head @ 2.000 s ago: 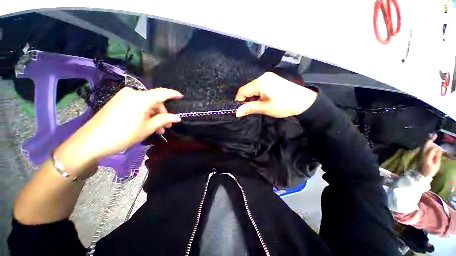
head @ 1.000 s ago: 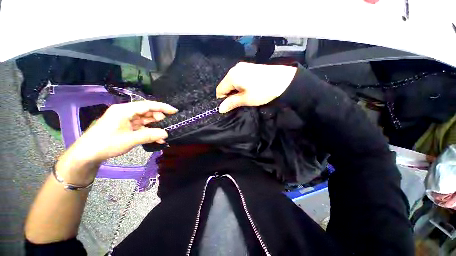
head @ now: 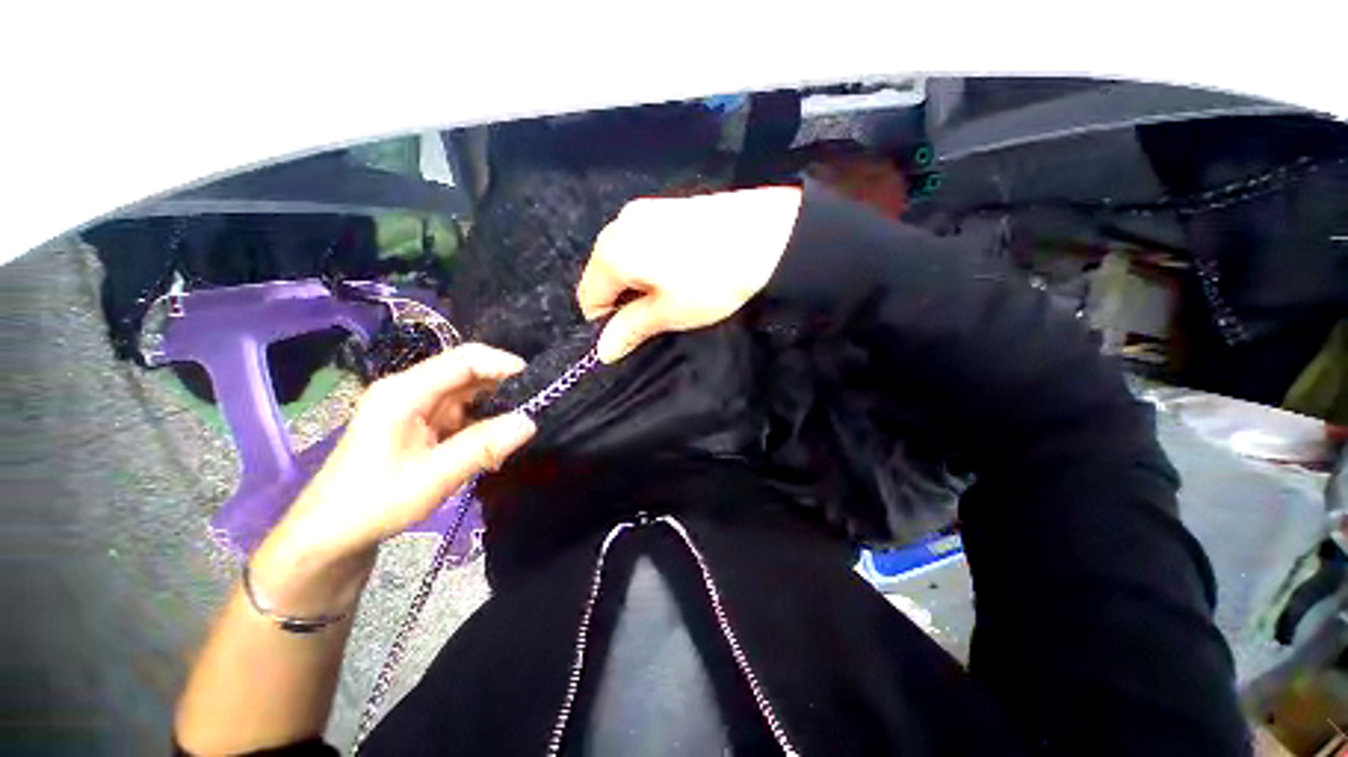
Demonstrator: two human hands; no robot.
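Note:
The dark speckled garment [head: 540, 222] lies over my lap, with its shiny black lining [head: 673, 396] turned up below the edge. My left hand [head: 429, 429] pinches the garment edge and the chain trim [head: 559, 388] between thumb and fingers. My right hand [head: 673, 274] pinches the same edge a short way up and to the right. The silvery trim runs slanting between both hands, and a loose length hangs down beside my left wrist. No needle or thread can be made out.
A white tabletop [head: 591, 52] curves across the top. A purple stool [head: 259, 392] stands at left on the speckled floor, with a dark glittery heap on it. A blue basket [head: 914, 558] shows under the garment. Dark garments [head: 1257, 237] with chain lines hang at right.
My hands have come closer together, and the trim between them is shorter and steeper. My right hand has moved left. The view has shifted, so the red-handled scissors are out of sight.

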